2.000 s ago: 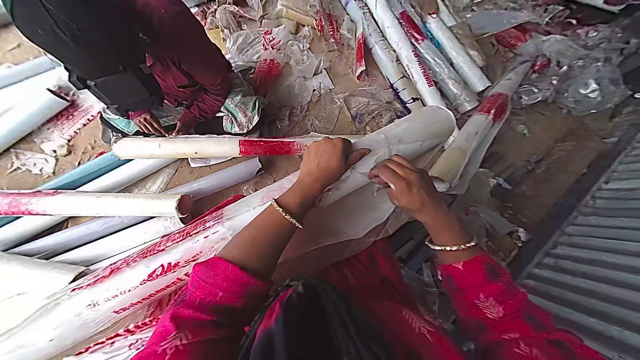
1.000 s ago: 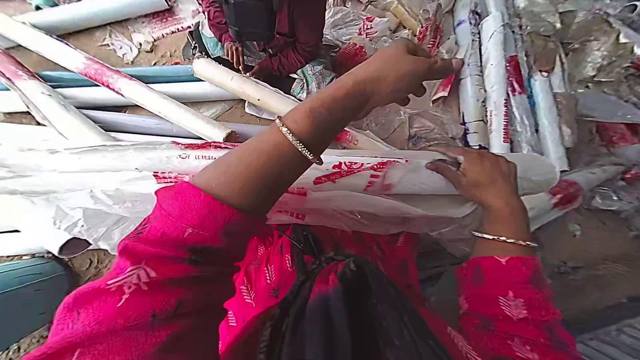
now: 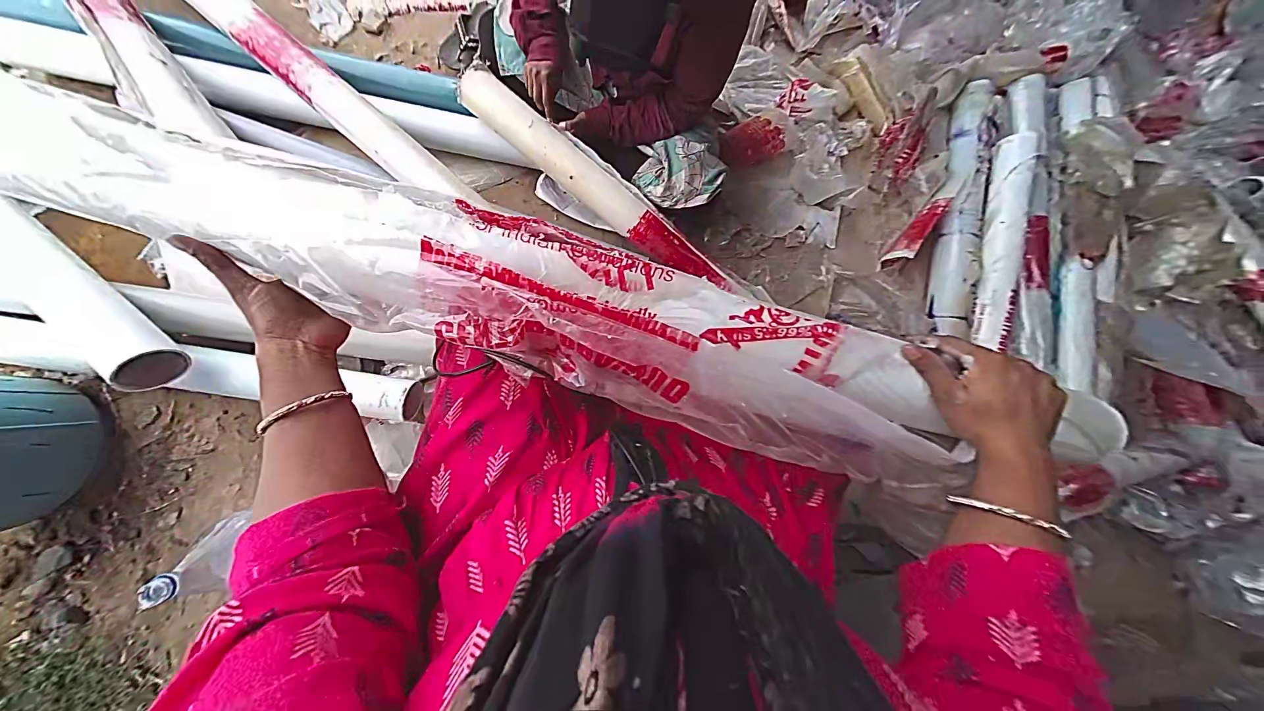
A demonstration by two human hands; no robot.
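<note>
A long white roll [image 3: 869, 380] in a clear plastic sleeve printed in red [image 3: 592, 316] lies across my lap, running from the upper left to the right. Near the roll's right end, my right hand [image 3: 997, 390] grips it from above, fingers curled over the roll and plastic. My left hand [image 3: 262, 296] is under the wrapped roll at the left, thumb and fingers spread against its lower edge; part of the hand is hidden beneath the plastic. The roll's right end sticks out of the sleeve beyond my right hand.
White tubes [image 3: 79, 296] and a blue tube [image 3: 395, 79] lie crossed at the left. A person [image 3: 632, 59] sits opposite, hands by a cream tube [image 3: 553, 148]. Wrapped rolls [image 3: 1007, 217] and loose plastic [image 3: 1185, 148] cover the ground at the right. A plastic bottle [image 3: 202, 563] lies lower left.
My left hand, raised above the roll one second ago, is now under it farther left. My right hand remains near the right end. The view has shifted.
</note>
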